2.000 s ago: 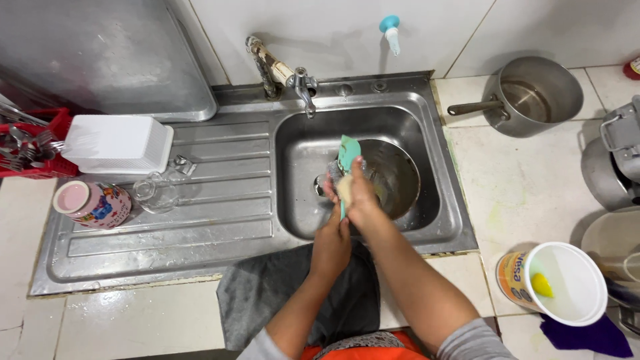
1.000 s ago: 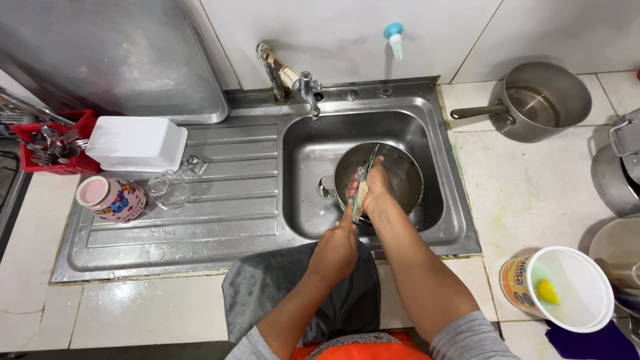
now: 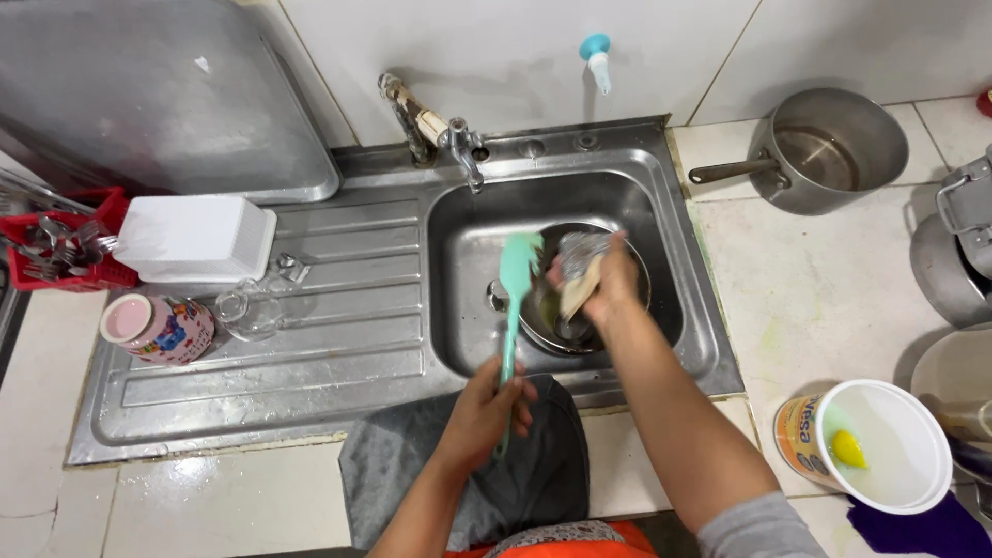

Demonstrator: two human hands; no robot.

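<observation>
My left hand point(image 3: 490, 411) grips the handle of a mint-green spatula point(image 3: 515, 271), its ragged-edged head upright over the left part of the sink basin point(image 3: 469, 310). Over a round metal pan point(image 3: 542, 337) in the basin, my right hand point(image 3: 608, 283) holds a beige and silvery scrubbing pad point(image 3: 581, 263), blurred by motion. Spatula and pad are apart. Some liquid shows in the pan, whose middle is partly hidden by the right hand. Behind the basin stands the tap point(image 3: 465, 151).
Left lie a pink decorated jar point(image 3: 167, 329), a glass mug point(image 3: 248, 310), a white plastic container point(image 3: 190, 236) and a red cutlery basket point(image 3: 70, 248). Right are a saucepan point(image 3: 829, 151) and a white tub point(image 3: 883, 446) with something yellow inside. A large metal tray point(image 3: 155, 101) leans behind.
The spatula was between both hands over the pan; now my left hand holds it to the left, away from the right hand and the pad.
</observation>
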